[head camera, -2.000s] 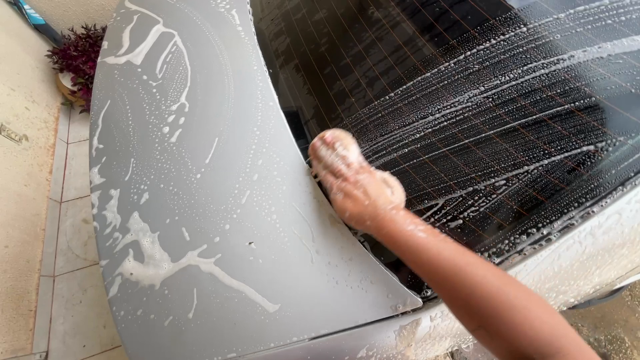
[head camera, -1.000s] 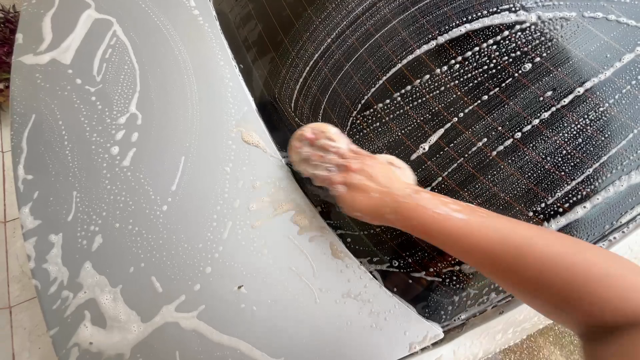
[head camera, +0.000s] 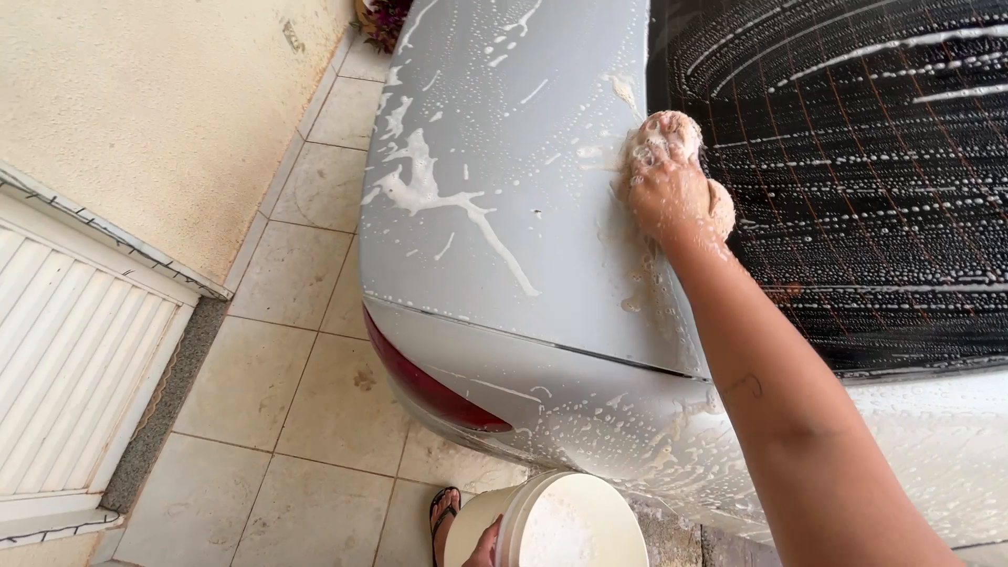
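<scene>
My right hand (head camera: 669, 189), wet with suds, presses a soapy sponge (head camera: 720, 209) onto the car's silver trunk lid (head camera: 488, 260), beside the lower edge of the dark rear window (head camera: 866, 213). Brownish foam lies on the paint around the hand. White foam streaks and droplets cover parts of the lid and the glass. At the bottom, my left hand (head camera: 486, 547) grips the rim of a white plastic bucket (head camera: 516, 504) with sudsy liquid in it; only its fingers show.
A red tail light (head camera: 429, 386) curves round the car's corner. Beige floor tiles (head camera: 331, 402) lie between the car and a cream wall (head camera: 157, 118) with a white slatted door (head camera: 71, 354). A flip-flopped foot (head camera: 445, 512) stands beside the bucket. Purple-leaved plant (head camera: 383, 24) at top.
The view has swung toward the car's rear corner, bringing the bucket and left hand into sight. The right hand has moved with the sponge from the window's edge onto the trunk lid's edge.
</scene>
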